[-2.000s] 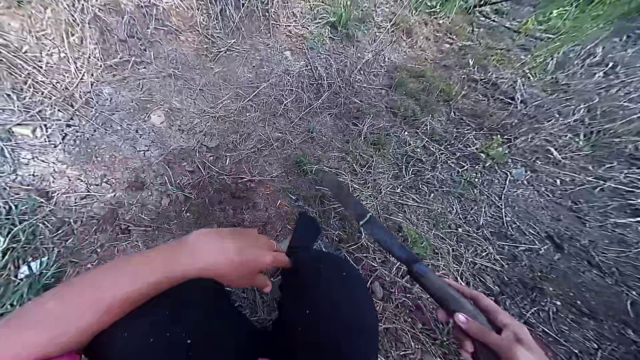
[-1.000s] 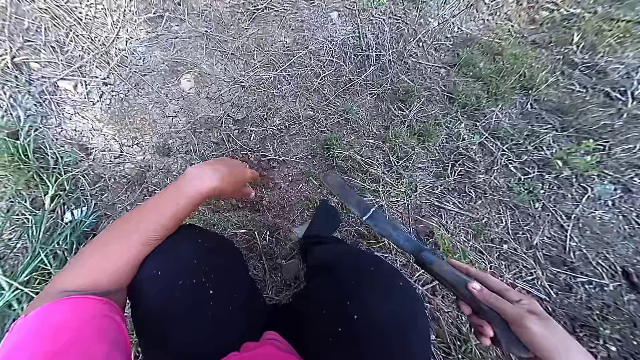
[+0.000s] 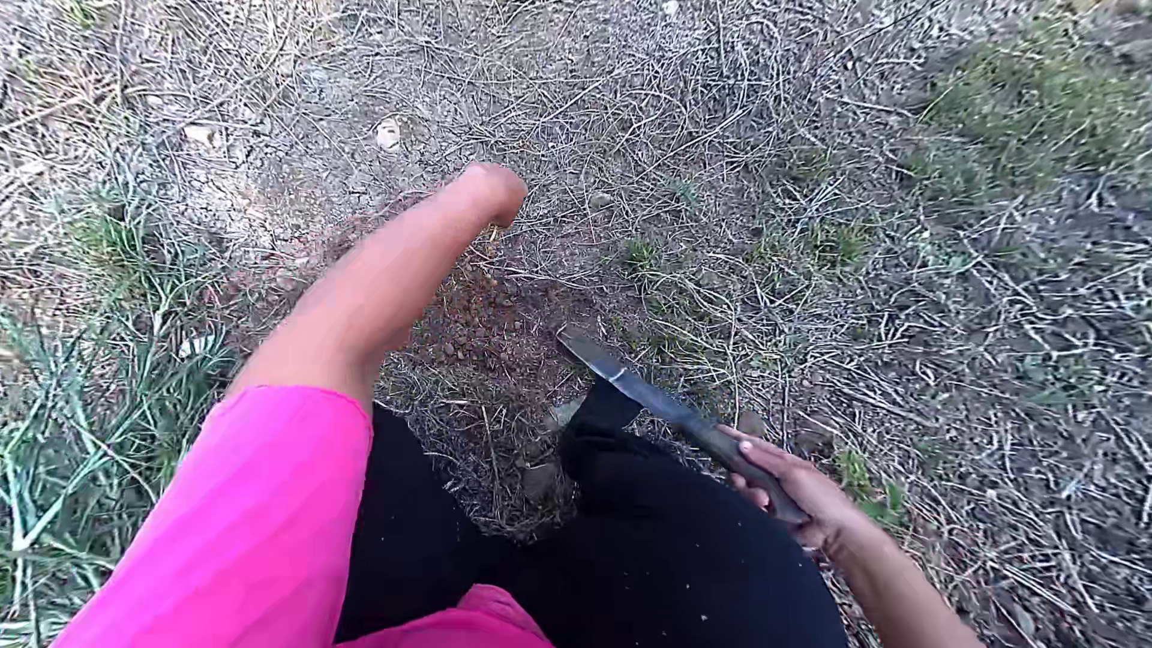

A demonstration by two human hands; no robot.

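My right hand (image 3: 787, 490) is closed around the dark handle of a long-bladed tool, which looks like a machete (image 3: 661, 405). Its worn blade points up and left, with the tip over a patch of loose reddish soil (image 3: 481, 328) and a pale band across the metal. My left hand (image 3: 498, 193) is stretched forward above the ground, past the loose soil. Its fingers are bent down and mostly hidden behind the wrist, so whether they hold anything does not show.
Dry stems and cracked soil (image 3: 333, 171) lie in front. Long green grass (image 3: 81, 459) grows on the left, and a low green tuft (image 3: 1035, 117) at upper right. Small stones (image 3: 540, 481) sit between my black-clad legs (image 3: 684, 549). A pale stone (image 3: 388, 133) lies farther forward.
My left hand has moved from beside my knee to farther forward over the ground. The long-bladed tool stays in my right hand, its tip now nearer the loose soil.
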